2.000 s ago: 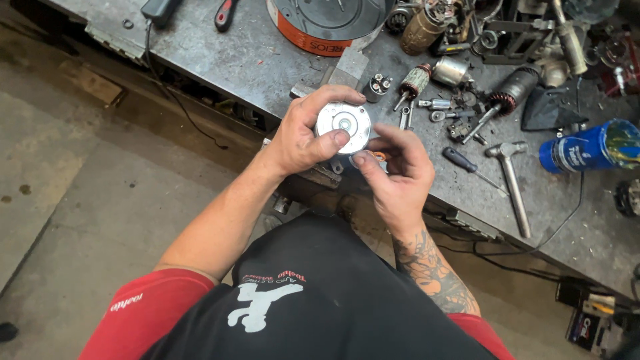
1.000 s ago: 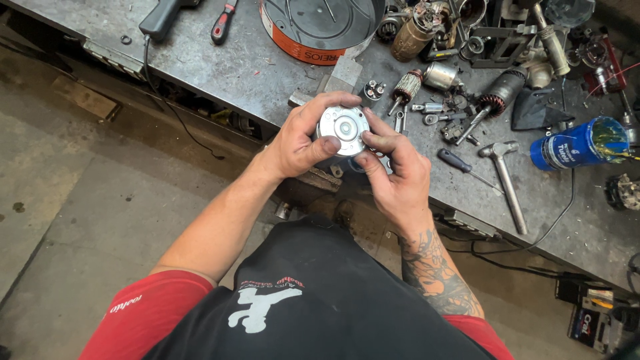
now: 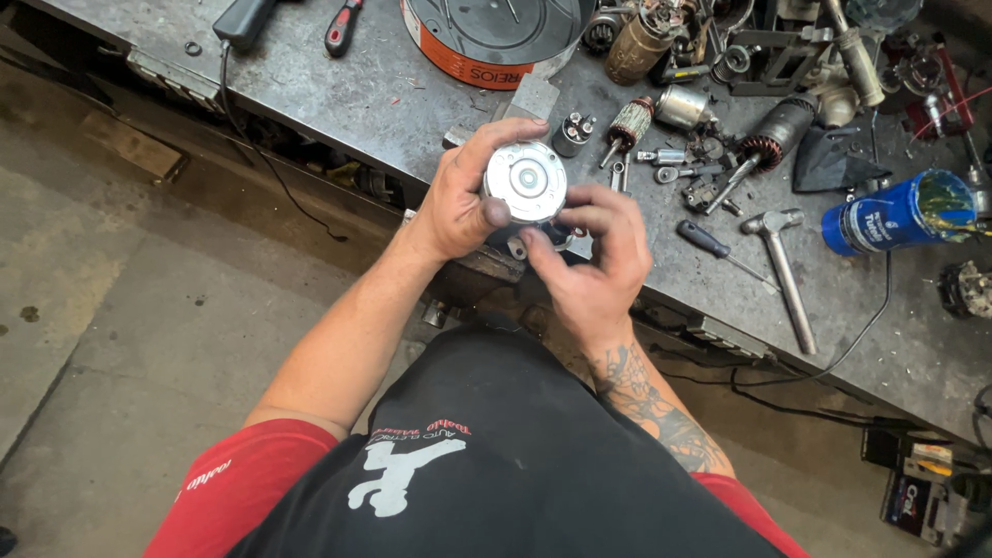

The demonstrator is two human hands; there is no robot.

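Observation:
My left hand (image 3: 457,194) grips a round silver metal end cover (image 3: 527,183) from its left side, fingers over the top edge and thumb on the lower left. The cover's flat face points up at me, with a small bearing-like ring at its centre. At the cover's lower right is my right hand (image 3: 601,260), its thumb and fingertips close to the edge; whether they grip the part cannot be told. Beneath the cover, a small metal lug and dark parts show between the hands. A bench vise, partly hidden by the hands, is below them at the bench edge.
On the metal workbench (image 3: 310,101) lie a hammer (image 3: 783,271), a screwdriver (image 3: 705,239), a ratchet (image 3: 682,172), armatures (image 3: 632,124) and a solenoid (image 3: 573,133). An orange-rimmed round tray (image 3: 480,70) stands beyond my hands. A blue tub (image 3: 891,213) lies at right; a cable (image 3: 267,159) hangs over the edge.
My right thumb and fingers have shifted from the cover's face to its lower right edge. My left thumb has slid from the middle of the face to its lower left.

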